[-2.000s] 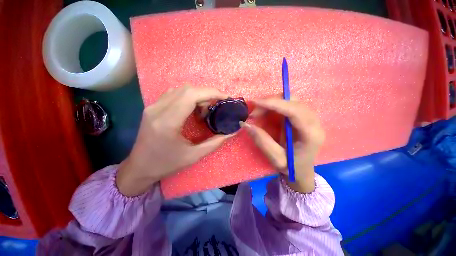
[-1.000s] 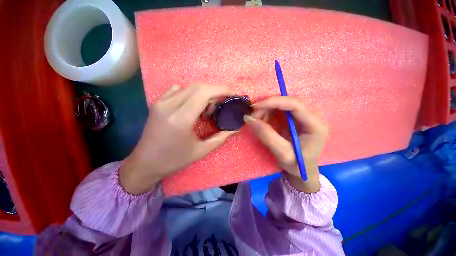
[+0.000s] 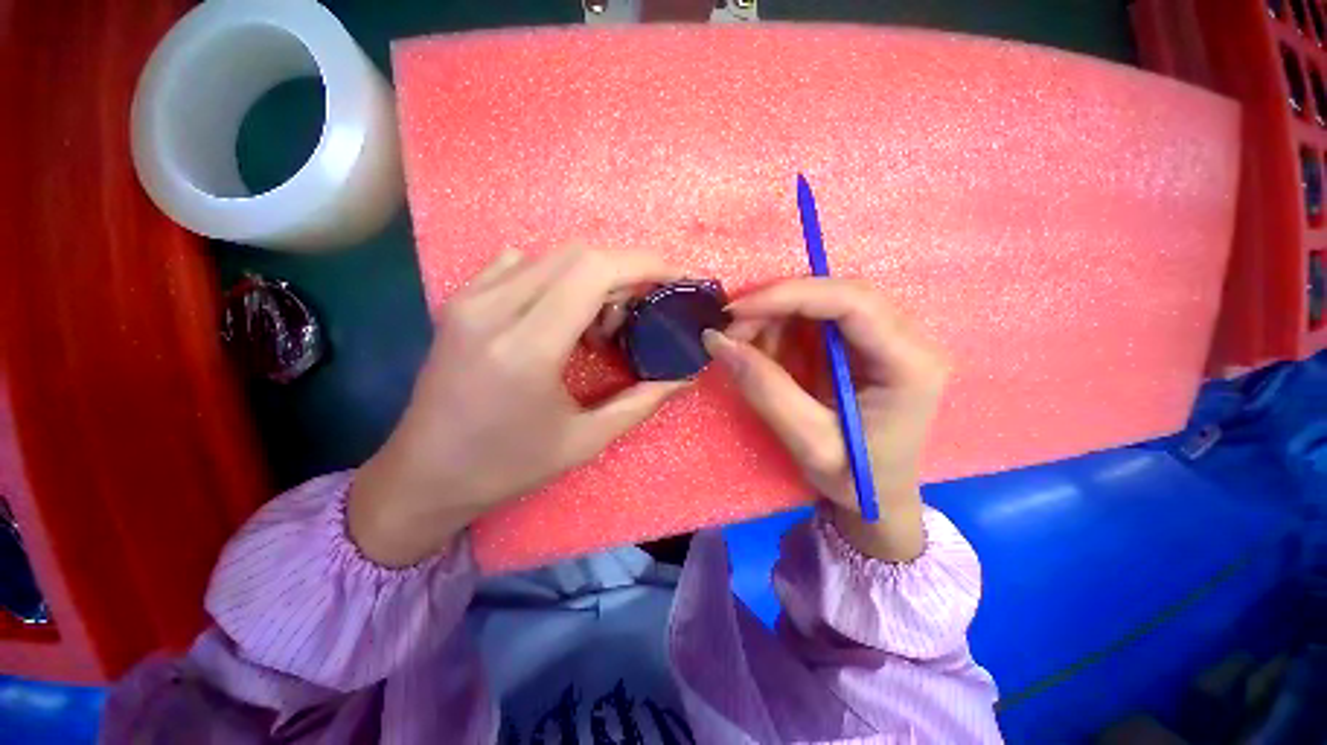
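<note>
The round black watch head (image 3: 674, 332) is held above the pink foam pad (image 3: 990, 218), its dark glossy face towards me. My left hand (image 3: 502, 386) grips its left side between thumb and fingers. My right hand (image 3: 844, 386) touches its right edge with thumb and index fingertips. The blue pry stick (image 3: 847, 400) is also held in my right hand, lying across the fingers with its pointed tip away from me. The far side of the watch head is hidden.
A translucent tape roll (image 3: 262, 124) stands left of the pad, with a small shiny dark piece (image 3: 274, 328) below it. Red foam trays (image 3: 131, 320) lie at the far left and right. A blue surface (image 3: 1077, 539) is at the near right.
Both hands and the watch head have shifted slightly right since the earliest frame. The blue stick's far end has tilted to the left. Since one second ago, little has changed.
</note>
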